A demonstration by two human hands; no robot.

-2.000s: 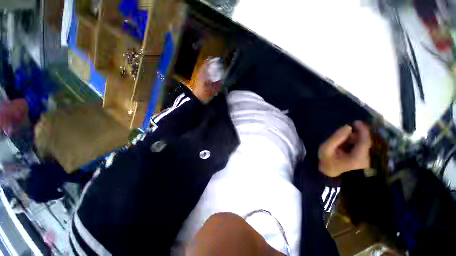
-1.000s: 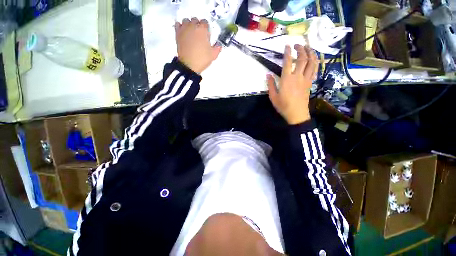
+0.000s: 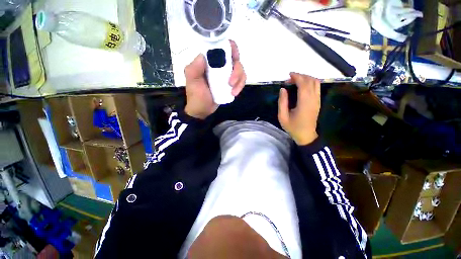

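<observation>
My left hand holds a white handheld fan by its handle over the bench's front edge. The fan's round spoked head points away from me, with a dark centre, and a dark rounded window shows on the handle. My right hand is empty, fingers loosely apart, just off the bench edge. A hammer with a long black handle lies on the white sheet, right of the fan. Thin dark pointed tools lie beside it.
A clear bottle with a yellow label lies on the bench at left. White plastic and black cables are at the right. A divided carton stands low left, and an open carton with small white pieces low right.
My left hand now holds the fan; one second ago no fan showed in it. My right hand has drawn back from the white sheet to the bench edge. The camera view has shifted.
</observation>
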